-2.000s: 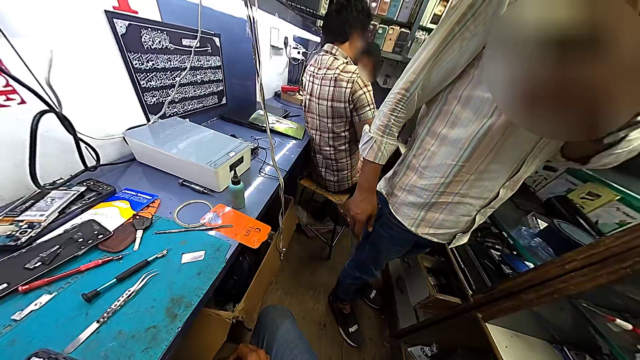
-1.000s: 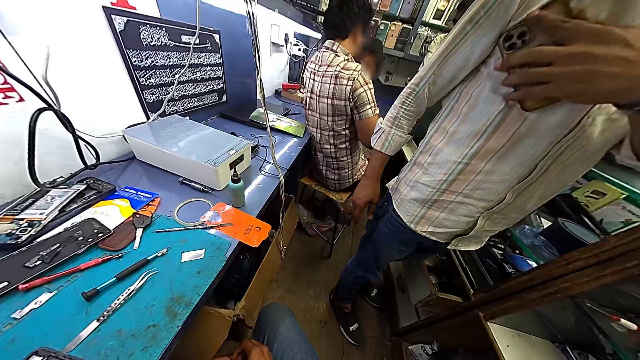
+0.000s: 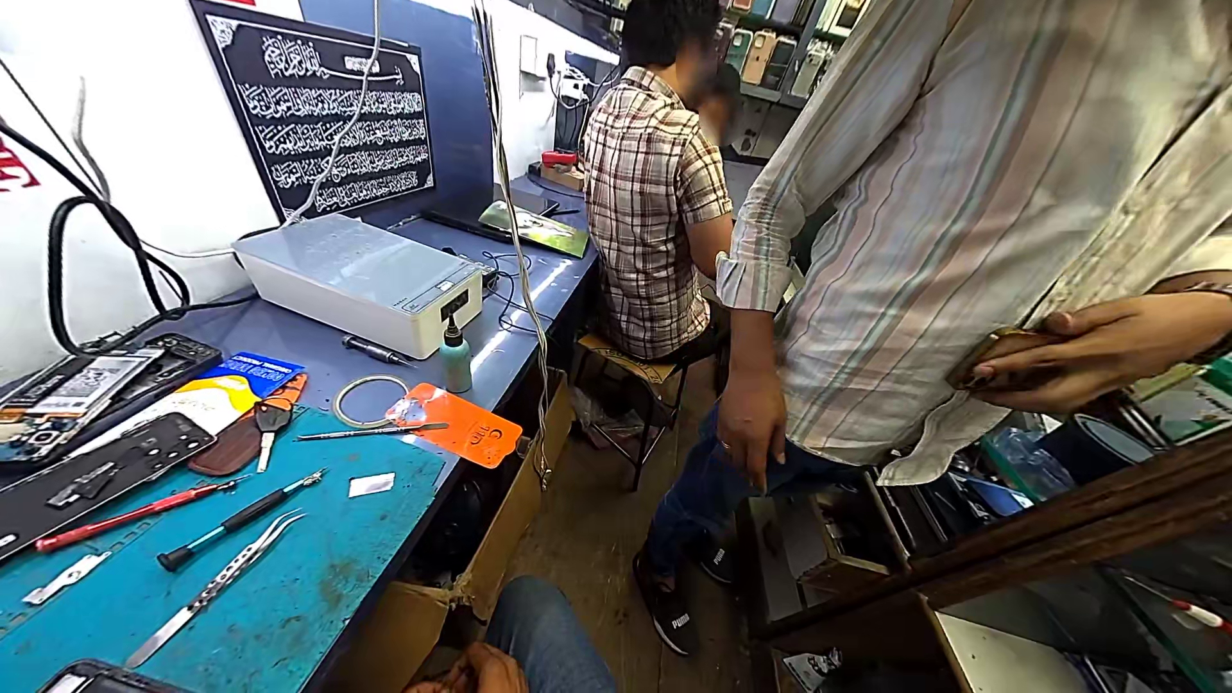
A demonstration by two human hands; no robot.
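Part of one of my hands [image 3: 478, 669] shows at the bottom edge, beside my jeans-covered knee; which hand it is, and whether it holds anything, I cannot tell. On the teal mat [image 3: 337, 577] to the left lie metal tweezers [image 3: 217, 587], a black-and-blue precision screwdriver [image 3: 241, 520], a red pen-like tool [image 3: 135, 515] and a small white piece [image 3: 372, 484]. A dark phone back panel [image 3: 106, 481] and an opened phone [image 3: 87, 395] are at the far left. A thin metal tool [image 3: 371, 431] crosses an orange tag [image 3: 462, 423].
A white box-shaped device [image 3: 361, 279] and a teal dropper bottle [image 3: 455, 358] stand on the bench. Cables hang over its edge. To the right stands a person in a striped shirt [image 3: 924, 250], holding a phone-like object. Another person [image 3: 650, 212] sits on a stool beyond.
The standing person's hand has lowered the phone from chest height to the waist. The tools on the mat have not moved.
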